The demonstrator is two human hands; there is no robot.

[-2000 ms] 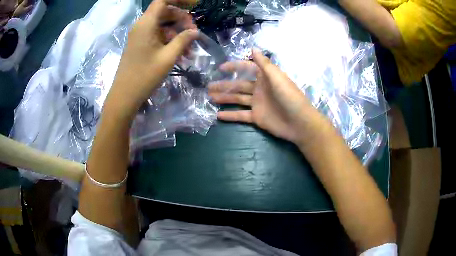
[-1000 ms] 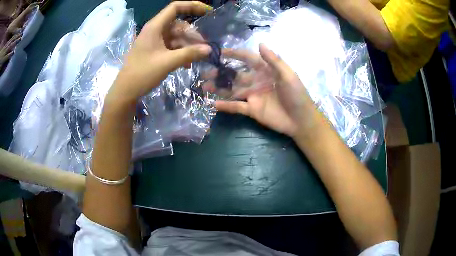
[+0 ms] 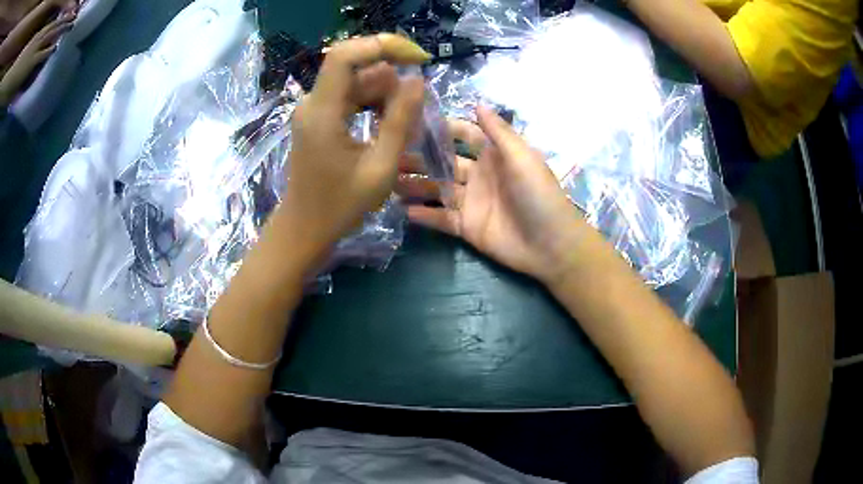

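My left hand (image 3: 355, 142) is raised at the upper middle, thumb and index finger near each other, with a yellow cover on a fingertip. A clear plastic bag (image 3: 435, 142) with a dark shape in it stands between the hands, at the left fingertips; it is blurred. My right hand (image 3: 506, 194) is palm up with fingers spread, partly behind the bag; whether it touches the bag is unclear. A dark tangled cable pile (image 3: 374, 17) lies at the far middle.
Shiny clear bags (image 3: 653, 189) are heaped at right, more bagged cables (image 3: 156, 236) at left beside white moulded parts (image 3: 71, 189). A pale tube (image 3: 85, 326) juts in at lower left. A cardboard box (image 3: 800, 369) stands at right. A person's yellow sleeve (image 3: 795, 66) and, far left, another person's hands show.
My left hand has moved right and turned more upright. The bag with the dark cable, earlier spread flat over my right palm, now appears narrow and upright between the hands.
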